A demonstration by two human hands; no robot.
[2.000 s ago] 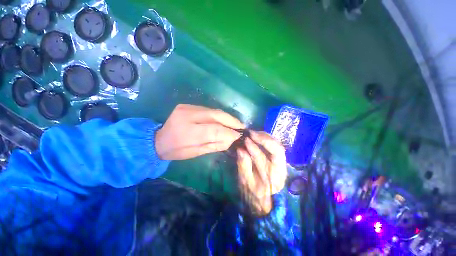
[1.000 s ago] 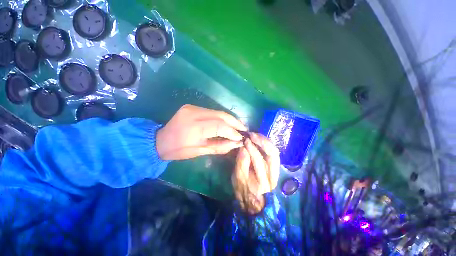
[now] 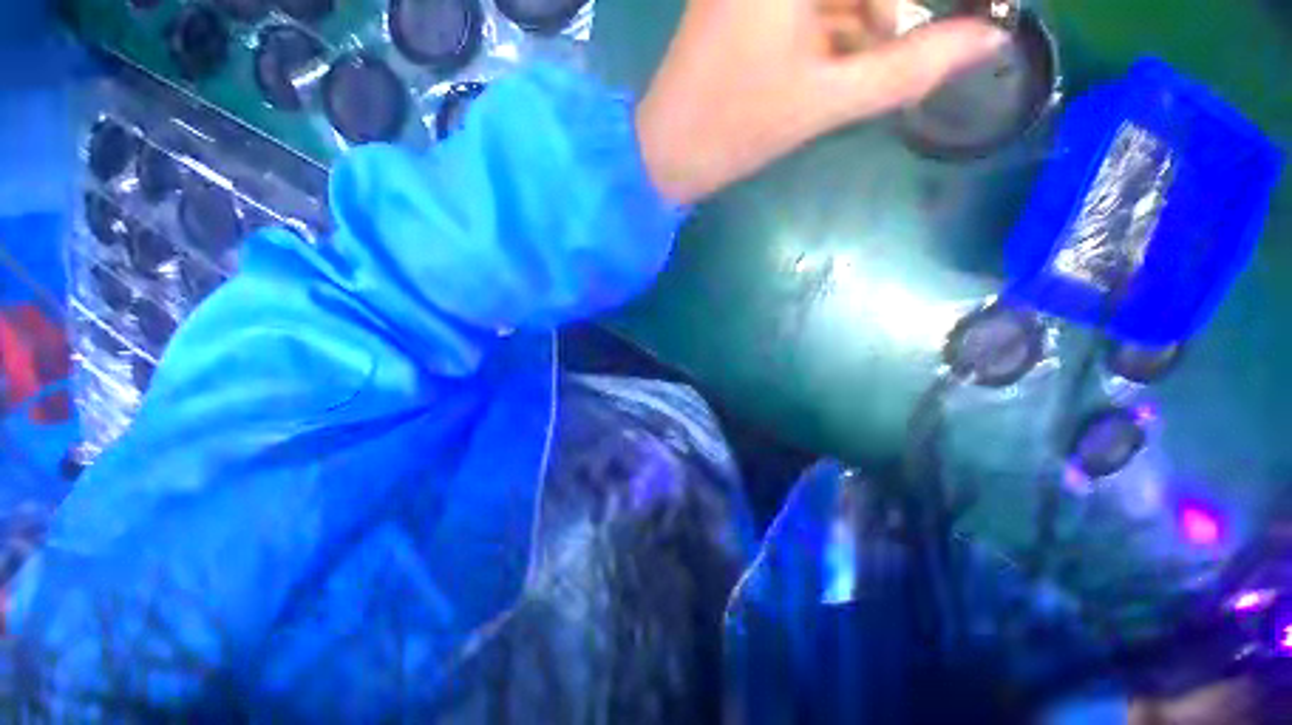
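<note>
My left hand (image 3: 808,85), in a blue sleeve, reaches in from the left near the top edge. Its thumb lies across a round black unit (image 3: 971,106) with a dark raised rim, and the other fingers are at the unit's far side, partly cut off by the top edge. The blue parts bin (image 3: 1211,234) is to the right of this unit, with a silvery, crinkled patch in it. A smaller dark disc (image 3: 996,344) lies just below the bin's left corner. My right hand is not seen.
More black discs (image 3: 366,99) on clear film lie at the top left. A clear blister tray (image 3: 206,213) with dark discs is at the left. Small discs (image 3: 1108,441) sit below the bin. Pink-violet lights (image 3: 1202,523) and a blurred skin-coloured patch show at the lower right.
The view has shifted and turned. My hands were together at the fingertips; now my left hand is at a black unit near the top, and my right hand has left the picture.
</note>
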